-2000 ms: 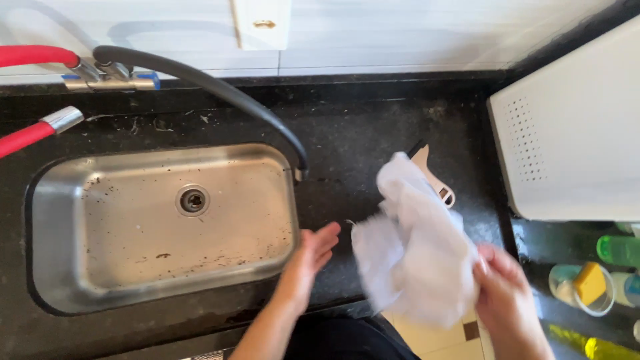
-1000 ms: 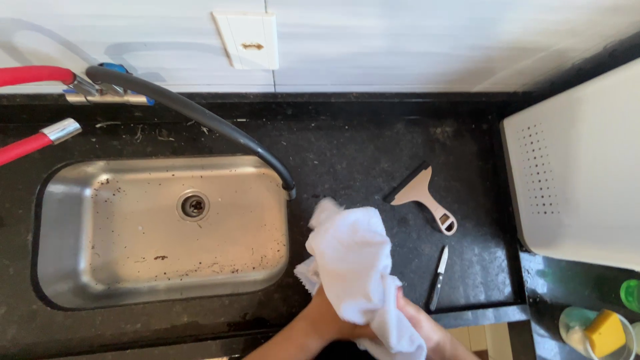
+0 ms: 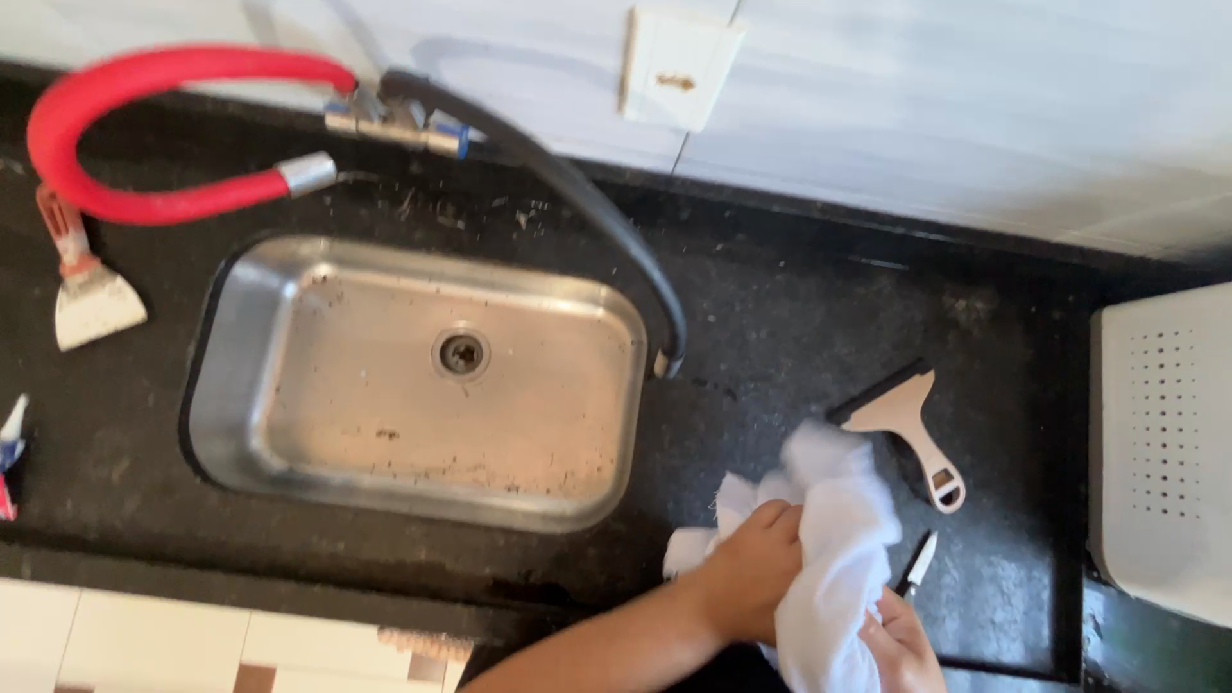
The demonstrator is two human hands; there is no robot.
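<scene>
A bunched white cloth (image 3: 837,539) hangs over the front part of the black stone counter, right of the sink. My left hand (image 3: 760,568) grips it from the left, fingers curled into the folds. Around its lower right side closes my right hand (image 3: 900,645), partly hidden by the cloth. Just beyond the cloth lies a beige squeegee (image 3: 900,414) with a black blade. A small knife (image 3: 921,563) with a pale blade rests right of the cloth, close to my right hand.
The stainless steel sink basin (image 3: 452,443) holds dark specks. A black faucet hose (image 3: 616,221) arches to its right rim; a red hose (image 3: 173,67) loops at upper left. A putty knife (image 3: 91,289) lies far left. A white perforated container (image 3: 1169,452) stands right, a wall plate (image 3: 681,72) behind.
Two seconds ago my left hand was apart from the cloth, fingers spread; now both hands hold it bunched. The squeegee and knife, partly or wholly covered earlier, are in sight. The view has shifted left.
</scene>
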